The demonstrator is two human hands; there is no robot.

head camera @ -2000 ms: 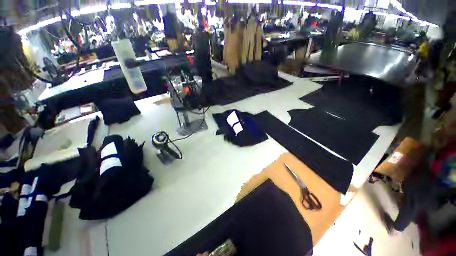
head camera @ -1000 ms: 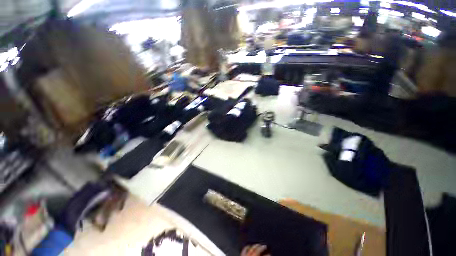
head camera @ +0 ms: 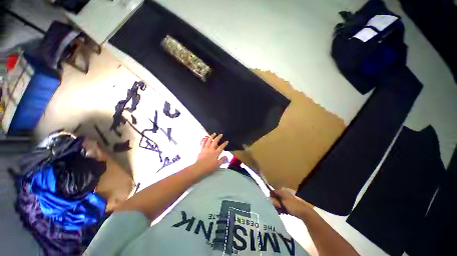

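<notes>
A black garment panel (head camera: 235,100) lies flat on the pale table, with a mottled gold-brown cloth weight (head camera: 186,57) on it. My left hand (head camera: 213,154) is at the panel's near edge, fingers spread and nothing seen in it. My right hand (head camera: 290,203) is low, close to my body at the table edge, closed around the dark handle of the shears (head camera: 264,181). The silver blade shows only in part, pointing up and left. A tan paper sheet (head camera: 300,135) lies bare beside the panel.
More black pieces (head camera: 363,145) lie right of the paper. A tied black bundle with white bands (head camera: 368,45) is at upper right. Black scraps (head camera: 125,107) lie on the floor at left, near a heap of blue and dark cloth (head camera: 65,185) and a blue crate (head camera: 37,95).
The view has swung left, then tilted down to my body. The shears, which lay on the paper two seconds ago, are now in my right hand. My left hand is now fully visible.
</notes>
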